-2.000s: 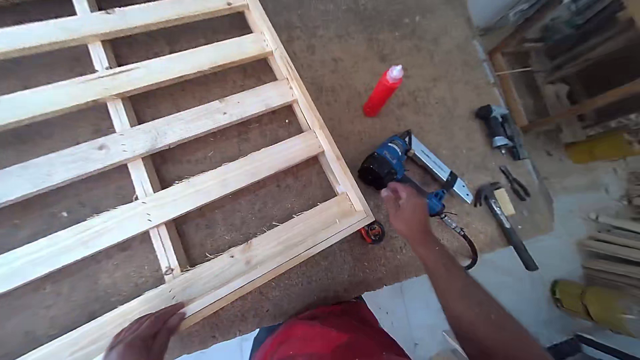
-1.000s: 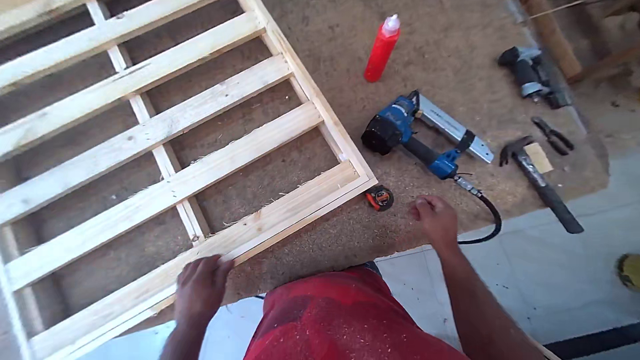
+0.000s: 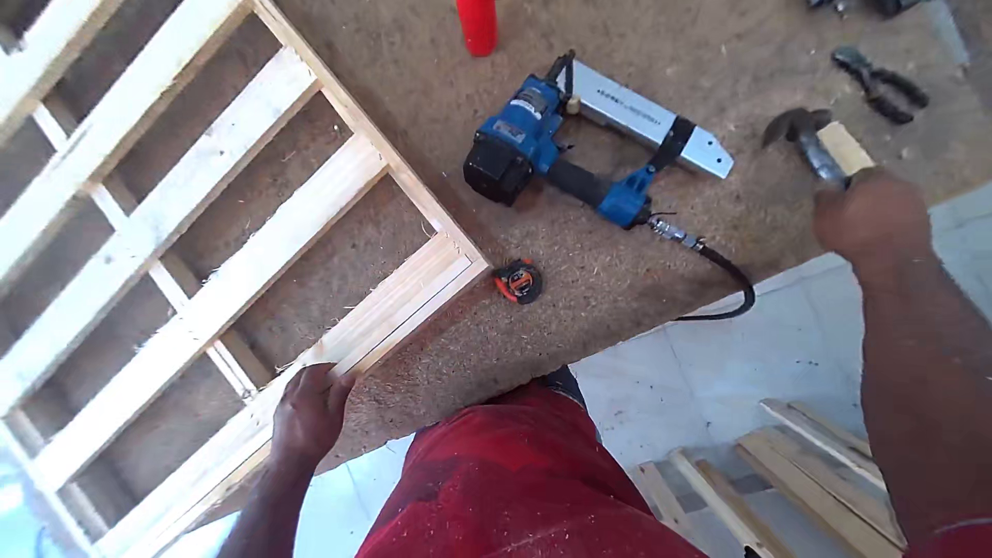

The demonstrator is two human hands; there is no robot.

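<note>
A slatted wooden frame (image 3: 271, 240) lies on the worktable at the left. My left hand (image 3: 310, 407) grips its near edge board, fingers on top. My right hand (image 3: 880, 213) is closed round the handle of a claw hammer (image 3: 814, 147) at the right; the hammer's head lies beside a small wood block (image 3: 846, 147). Between my hands are a blue pneumatic nailer (image 3: 527, 124) with a silver magazine and, by the frame's corner, an orange and black tape measure (image 3: 519, 281).
Pliers (image 3: 880, 85) lie beyond the hammer. A red bottle (image 3: 478, 27) stands past the nailer, whose black air hose (image 3: 740, 283) curves over the table's near edge. Wooden boards (image 3: 806, 480) lie below at the right. Part of another tool shows at the top right.
My right hand has moved right, from beside the tape measure and nailer to the hammer, and has taken hold of its handle. My left hand stays on the frame's edge board. The view has shifted closer.
</note>
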